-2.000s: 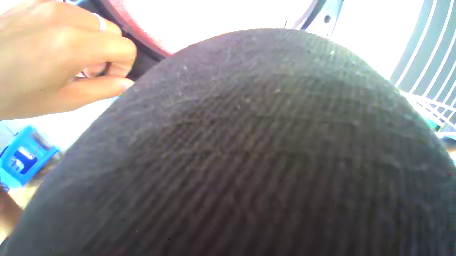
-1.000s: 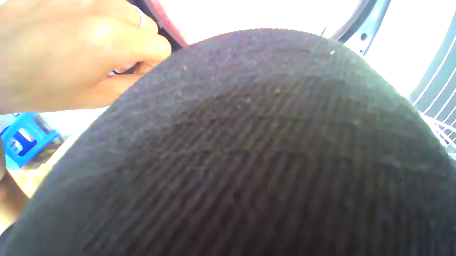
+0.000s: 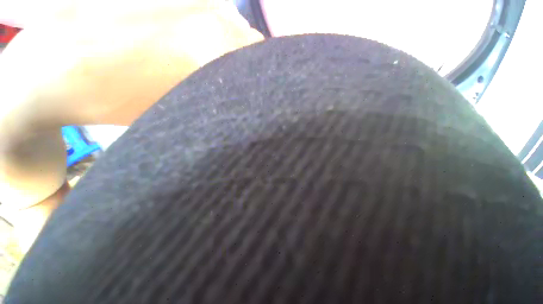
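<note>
The black ring frame (image 3: 485, 59) shows in part at the top, its curved rim with small holes at the upper right and a short dark piece of its left rim beside my left hand. The rest is cut off by the picture's top edge or hidden. My left hand (image 3: 202, 44) and forearm reach in from the left, washed out by light. The hand ends at the frame's left rim. Its fingers cannot be made out, so I cannot tell whether they grip the rim. My right hand is not in view.
A dark ribbed fabric shape (image 3: 309, 178) blocks the centre and bottom. A blue plastic stool (image 3: 80, 144) shows below my forearm. A red patch is at the left edge. Part of a dark-striped sheet (image 3: 533, 148) is at the right edge.
The ring frame, stool and striped sheet sit farther right in the picture. My left hand has also shifted right and shows more forearm. Its curled fingers no longer show clearly.
</note>
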